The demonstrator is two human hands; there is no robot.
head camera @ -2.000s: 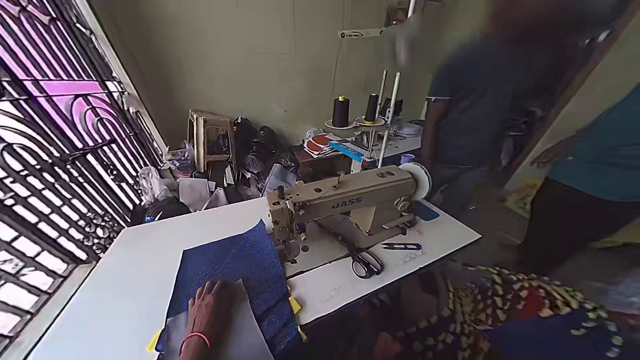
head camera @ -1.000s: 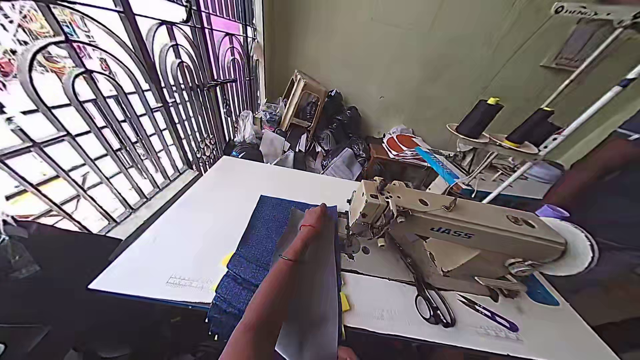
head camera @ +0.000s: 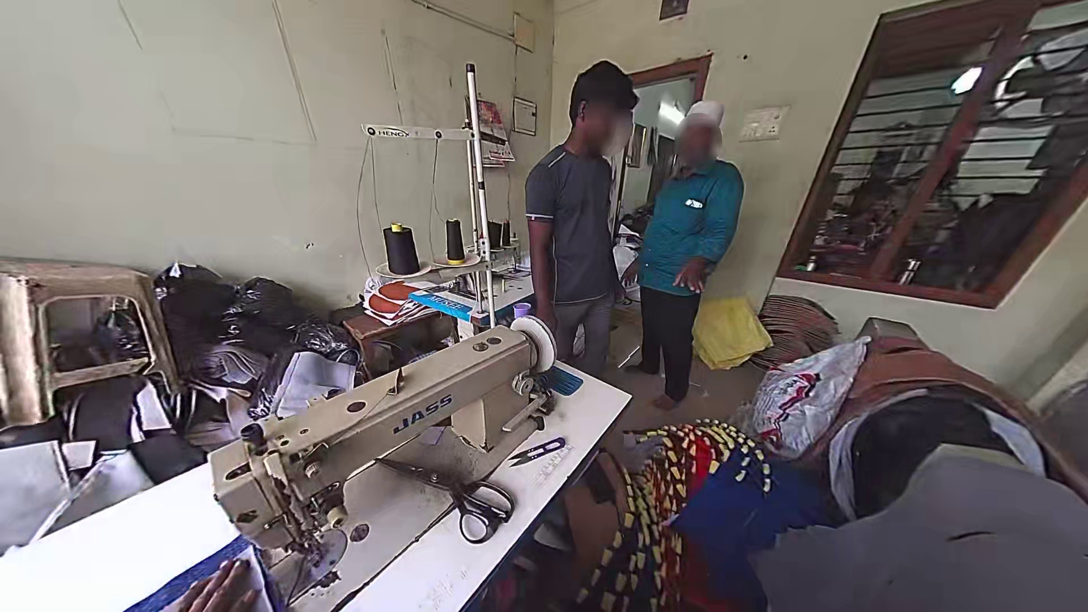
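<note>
My left hand lies palm down on layered grey sheet material and blue cloth at the lower left, only its fingers and the back of the hand showing. Just right of the fingers is the needle end of a beige JASS sewing machine. My right hand is out of view. Black-handled scissors rest on the white table in front of the machine arm, beside purple thread snips. Black thread cones stand on the thread stand behind the machine.
Two people stand beyond the table. Left, a worn stool adjoins black bags and stacked pieces. Right are yellow-and-red patterned bundles, blue cloth, a white sack and a yellow sack.
The view has swung far to the right, and the window grille is out of frame. One second ago my left hand lay on the grey sheet near the needle, with its forearm visible.
</note>
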